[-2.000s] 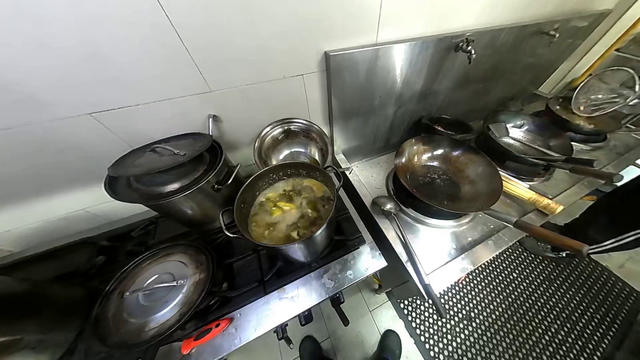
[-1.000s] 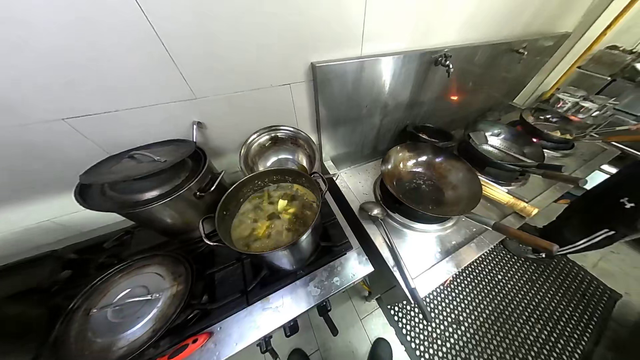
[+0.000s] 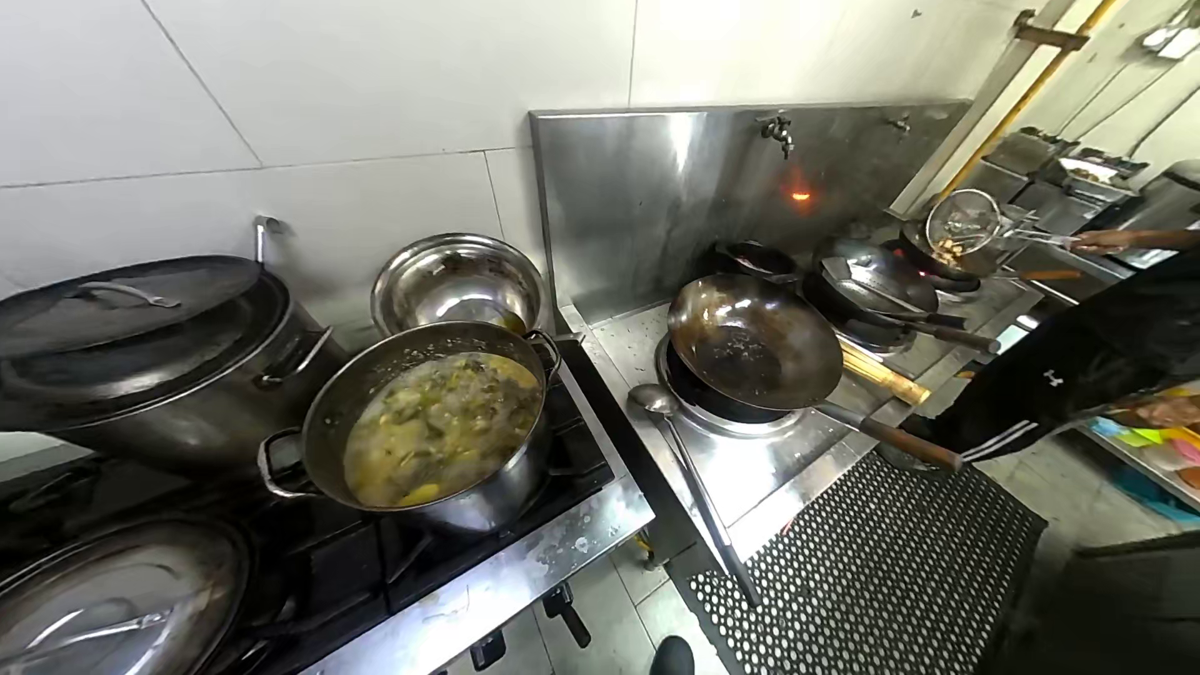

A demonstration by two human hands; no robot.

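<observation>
Neither of my hands shows in the head view. A two-handled steel stockpot (image 3: 478,502) stands on the black gas range, holding a steaming yellowish stew (image 3: 441,427) with green pieces. Behind it a steel bowl (image 3: 459,281) leans towards the wall. On the left stands a big dark pot (image 3: 216,403) with its lid (image 3: 131,300) set askew; a round metal lid (image 3: 122,600) lies in front of it. To the right, an empty wok (image 3: 750,342) with a wooden handle rests tilted on a burner ring. A long-handled ladle (image 3: 698,487) lies beside that wok.
At the right a co-worker in dark clothes holds a wire strainer (image 3: 964,221) over a far wok. More woks (image 3: 872,281) stand along the steel counter. The range's front edge (image 3: 497,581) has knobs below it. A perforated black mat (image 3: 862,562) covers part of the floor.
The co-worker's strainer is up over the far wok; one second ago it was not seen there. An orange glow shows on the steel backsplash, absent two seconds ago.
</observation>
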